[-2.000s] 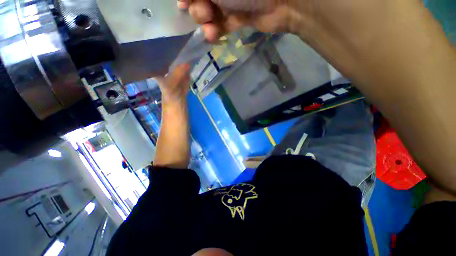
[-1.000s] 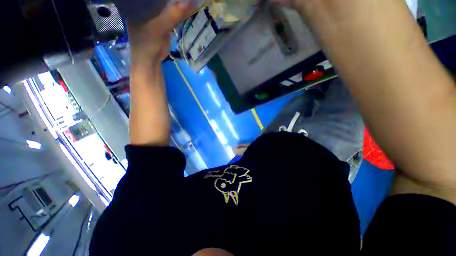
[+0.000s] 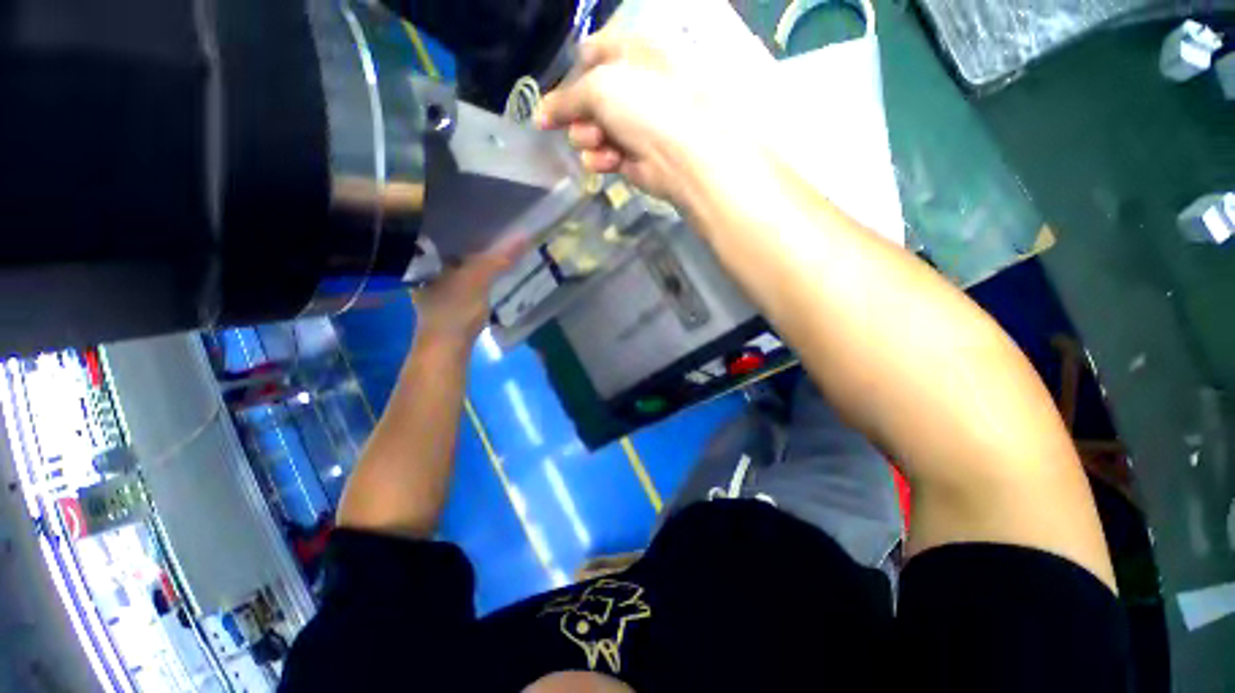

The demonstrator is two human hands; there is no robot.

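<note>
The silver-grey metal horn point(image 3: 490, 176) juts from the big black transducer housing point(image 3: 257, 163) at the left. A translucent protective film sheet point(image 3: 549, 214) lies along the horn's lower side. My left hand point(image 3: 461, 291) has its fingers on the film's lower end, against the horn. My right hand point(image 3: 616, 115) is at the horn's upper far corner, fingers curled close to the film's other end; what its fingertips pinch is too blurred to tell. The brass-coloured welding fixture point(image 3: 585, 247) is below, partly hidden by the film.
The machine base plate point(image 3: 637, 325) has a slotted clamp bar point(image 3: 673, 287), a red emergency stop button point(image 3: 745, 363) and a green start button point(image 3: 652, 405). White sheets point(image 3: 840, 136) lie beyond my right arm. The green bench point(image 3: 1124, 271) holds white plastic workpieces point(image 3: 1205, 217) and a clear bag point(image 3: 1009, 34).
The view has swung, so more of the green bench and white sheets shows at the right. Both hands, cut off at the top edge a second ago, are now in view at the horn.
</note>
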